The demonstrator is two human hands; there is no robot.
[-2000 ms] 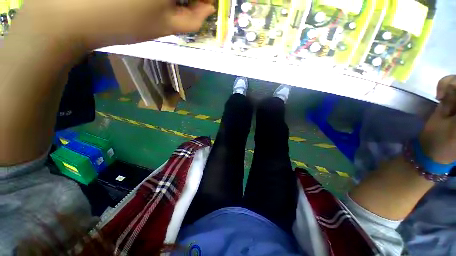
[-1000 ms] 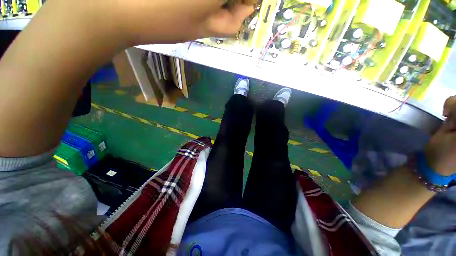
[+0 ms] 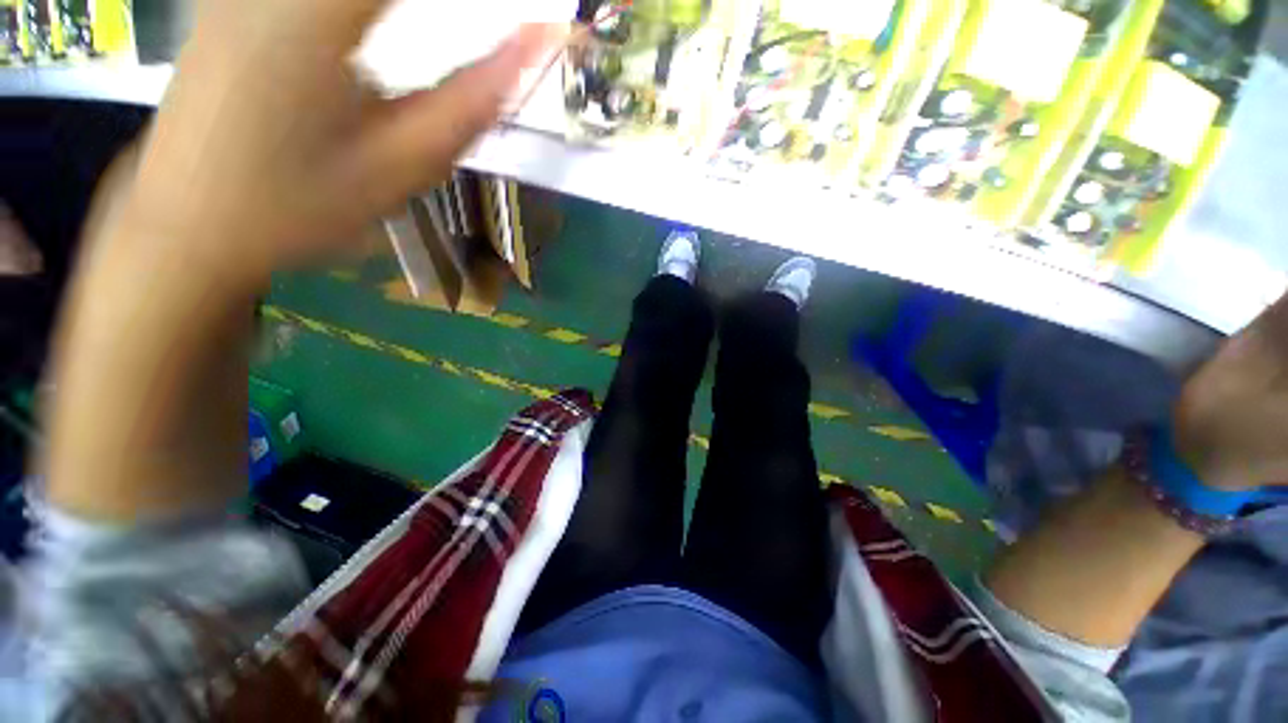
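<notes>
My left hand [image 3: 318, 134] is raised and motion-blurred at the upper left, partly cut off by the top edge. One digit points right, towards the nearest circuit board [image 3: 622, 71], with a thin red wire [image 3: 572, 40] by its tip; whether it touches the wire is unclear. Several boards with yellow-green strips [image 3: 1052, 156] lie side by side along the top, with small round capacitors [image 3: 958, 103] and pale yellow blocks [image 3: 1024, 47]. My right hand [image 3: 1243, 403] is at the right edge by the metal rail, mostly cut off; its fingers and any tool are hidden.
The white bench edge [image 3: 848, 212] curves across the top, ending in a metal rail [image 3: 1151, 322]. Cardboard sheets [image 3: 495, 233] stand below left. A green-blue box [image 3: 269, 424] and a black case [image 3: 339, 494] are on the floor. More boards [image 3: 57, 31] are at top left.
My left hand has moved left and turned upright, away from the boards. More of the board at its right now shows. My right hand has shifted slightly and stays at the right edge.
</notes>
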